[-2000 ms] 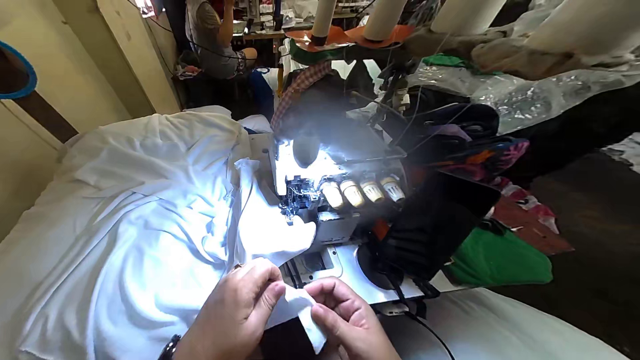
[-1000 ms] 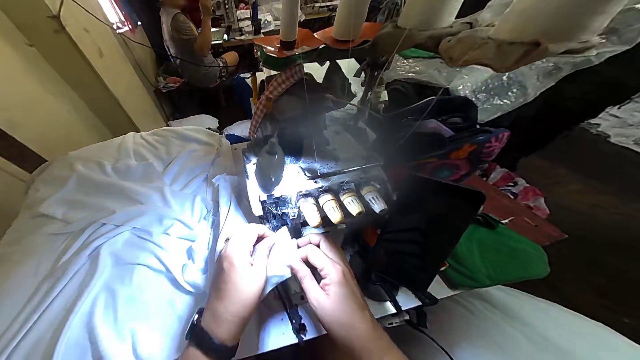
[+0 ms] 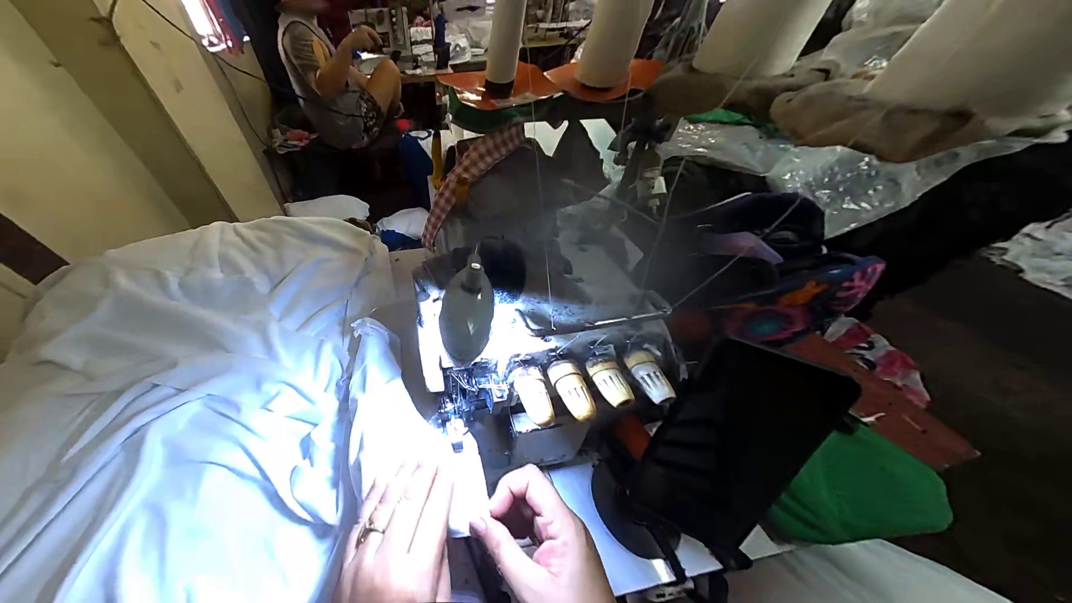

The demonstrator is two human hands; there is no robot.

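An overlock sewing machine (image 3: 544, 440) with several tension dials (image 3: 571, 390) stands in front of me, its needle area brightly lit by a small lamp (image 3: 466, 314). A piece of white fabric (image 3: 469, 486) runs under the presser foot (image 3: 455, 431). My left hand (image 3: 400, 532), wearing a ring, lies flat with its fingers extended on the white cloth, left of the foot. My right hand (image 3: 540, 536) pinches the near right edge of that fabric between thumb and index finger. The fabric under my left palm is hidden.
A large heap of white cloth (image 3: 184, 377) lies on the left. Thread cones (image 3: 607, 42) stand above the machine. A black panel (image 3: 741, 444) and green cloth (image 3: 863, 490) are at right. Another person (image 3: 335, 75) sits at the back left, beside a wall.
My hands have parted; the left now lies flat on the cloth instead of holding the small white piece with the right. That fabric now sits at the presser foot.
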